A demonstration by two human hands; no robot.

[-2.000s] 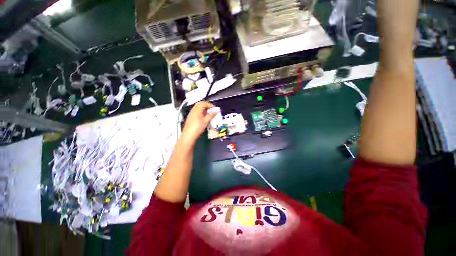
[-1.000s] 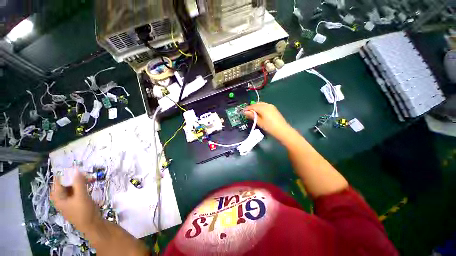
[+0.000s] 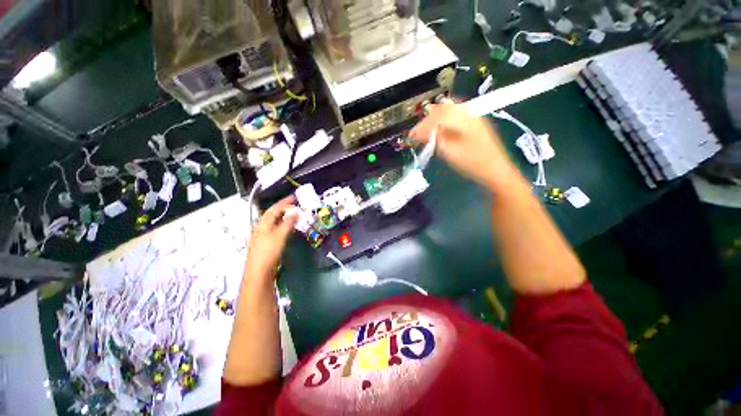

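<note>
My left hand point(image 3: 275, 230) is at the left edge of the black test fixture point(image 3: 398, 231), its fingers closed at a corded board assembly point(image 3: 314, 237) with yellow-and-black parts. Another board point(image 3: 327, 216) sits beside the white socket block point(image 3: 341, 200). My right hand point(image 3: 465, 140) is blurred behind the fixture, near the meter's terminals, and grips a white cord point(image 3: 428, 151). A white cord bundle point(image 3: 404, 192) hangs over the green fixture board point(image 3: 380, 182) and partly hides it. A second looped cord point(image 3: 357, 277) lies in front of the red spot point(image 3: 345, 240).
Corded boards are heaped on the white sheet point(image 3: 219, 260) at left and strung along the rear. A grey metal box point(image 3: 219, 77) and a meter point(image 3: 382, 122) stand behind the fixture. A corded assembly point(image 3: 536, 148) lies right, before stacked white trays point(image 3: 650, 118).
My left hand has moved from the heap to the fixture, and a second board is now there. My right hand has moved back towards the meter, raising the cord and its white bundle.
</note>
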